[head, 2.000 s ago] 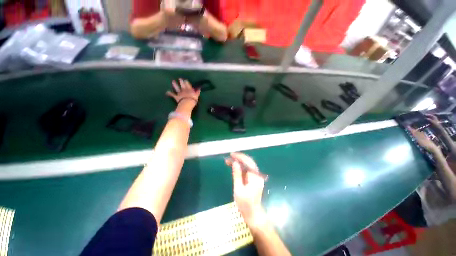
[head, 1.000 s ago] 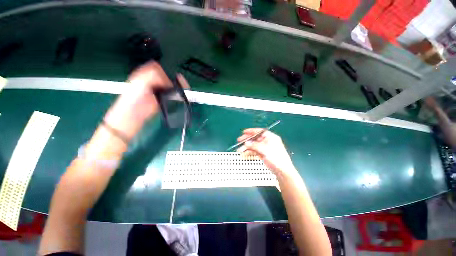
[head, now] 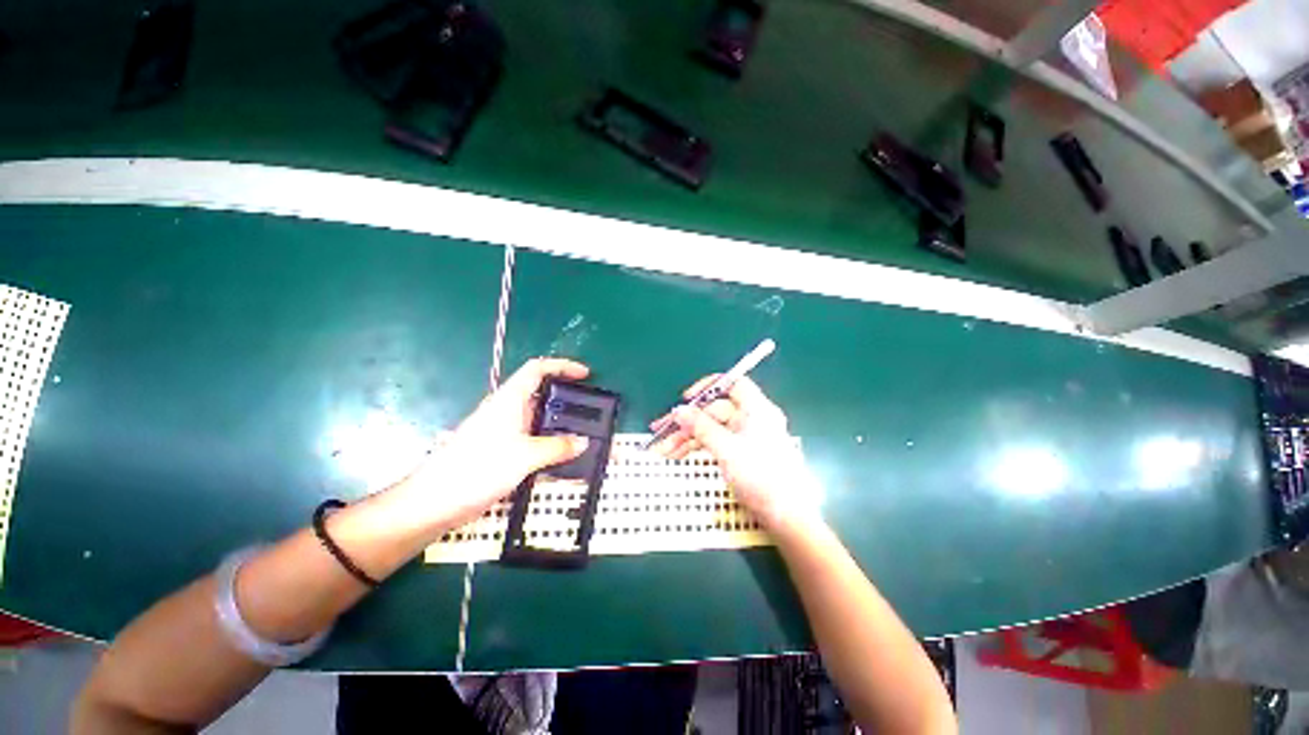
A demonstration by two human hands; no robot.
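My left hand (head: 514,438) holds a black phone housing (head: 566,488) by its upper part, with the thumb on its face. The housing's large opening is at the lower end, over the sticker sheet. My right hand (head: 725,438) holds pale metal tweezers (head: 739,371) like a pen, their tip pointing down-left close to the right side of the housing. The sticker sheet (head: 689,503), pale with rows of dark dots, lies on the green bench under both hands. The camera opening cannot be made out clearly.
A spare dotted sheet (head: 25,366) lies at the far left. Black housings (head: 646,135) are scattered on the conveyor beyond the white rail (head: 646,250). A grey post (head: 1177,299) stands at right. Small clear film scraps (head: 571,335) lie above the sheet. A red stool (head: 1084,646) is below.
My left hand has brought a housing from the belt over the sticker sheet. My right hand still holds the tweezers, now beside the housing. The view has tilted down.
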